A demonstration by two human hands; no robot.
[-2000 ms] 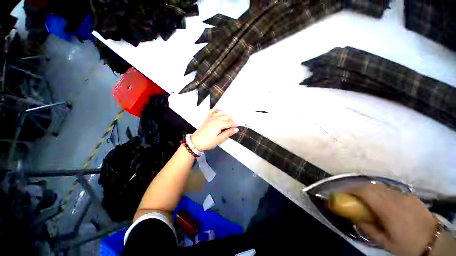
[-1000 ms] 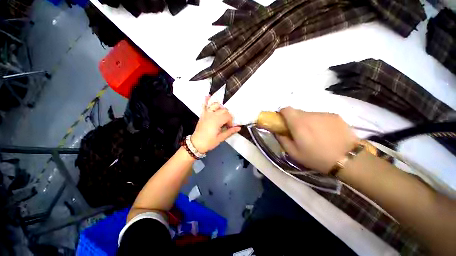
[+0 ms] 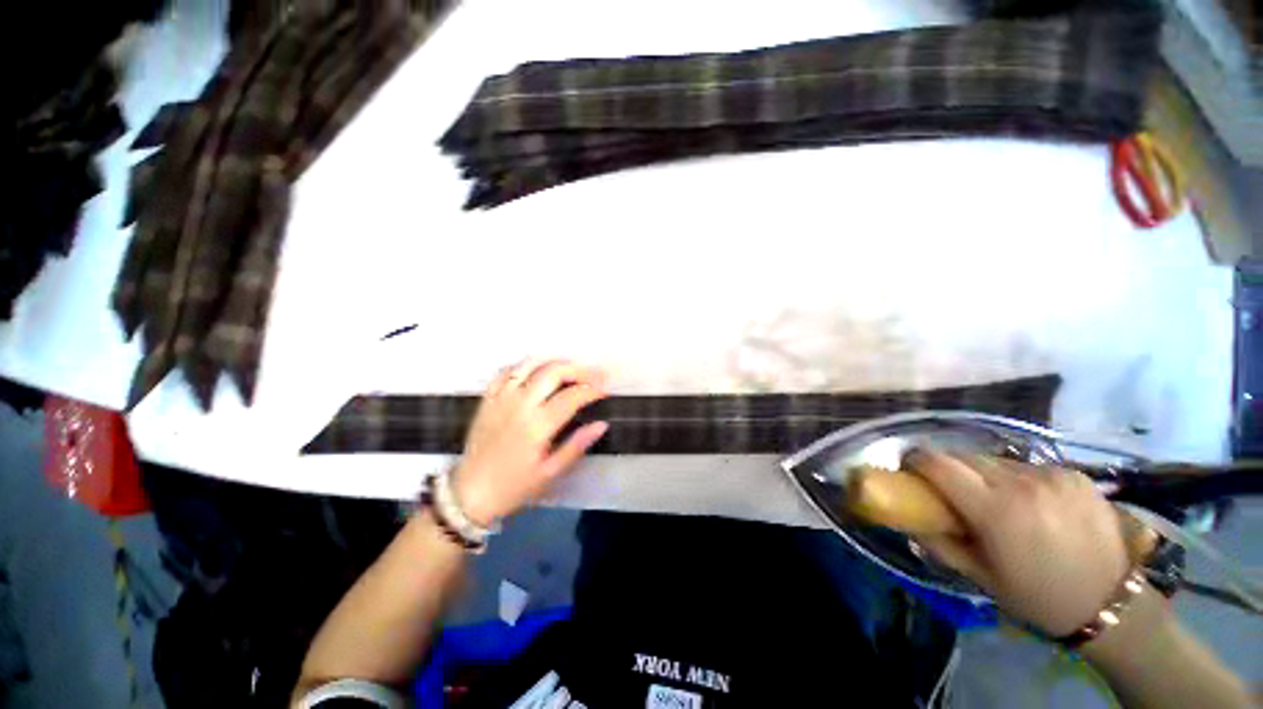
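A dark plaid strip lies flat along the near table edge, with slanted ends. My left hand rests on the strip left of its middle, fingers spread, palm down. My right hand grips the wooden handle of the steam iron. The iron's tip points left, at the strip's lower edge right of its middle, and its body overhangs the near table edge. Whether the soleplate touches the strip is hidden.
A layered plaid stack lies across the far side. Scissors lie at its right end. A pile of plaid strips is at the left. A red container stands below the table. A hose trails right from the iron.
The view has turned right. The iron has moved back right from beside my left hand. My left hand has gone from pinching the strip's left end to resting on top of it.
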